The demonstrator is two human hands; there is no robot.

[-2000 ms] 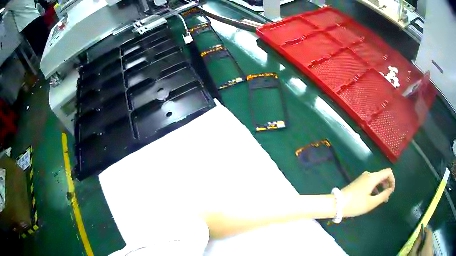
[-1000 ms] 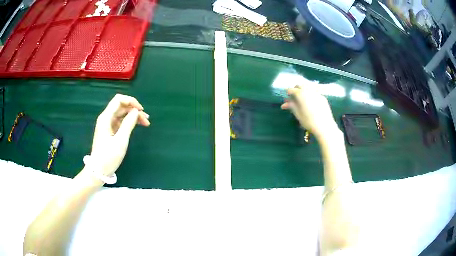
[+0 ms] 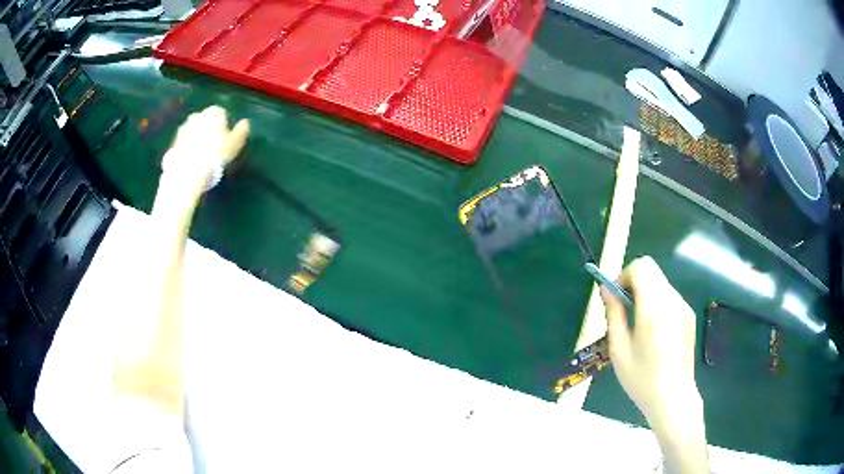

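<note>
My left hand [image 3: 199, 148], blurred, is over the upper end of a phone middle frame [image 3: 316, 259] on the green belt; whether it touches or grips the frame is unclear. My right hand [image 3: 657, 347] holds slim teal tweezers [image 3: 607, 281] pointing up and left. Their tip is at the long side rail of a second middle frame [image 3: 523, 218]. This frame lies slanted, with its dark plate and orange traces at the far end. Its lower end with orange and silvery bits overlaps the cream divider strip [image 3: 622, 204], partly behind my right hand.
A large red tray [image 3: 416, 83] lies beyond the belt [image 3: 398, 305]. A black tray [image 3: 55, 231] is at the left. Another frame [image 3: 740, 335] lies right of my hand. Beyond the belt are a gold-brown dotted sheet [image 3: 689, 143] and a dark blue ring [image 3: 787, 153]. A white cover [image 3: 324, 398] is nearest me.
The view has swung left since one second ago, after swinging right before that. My left hand is now over a frame instead of bare belt. Tweezers now show in my right hand beside a frame.
</note>
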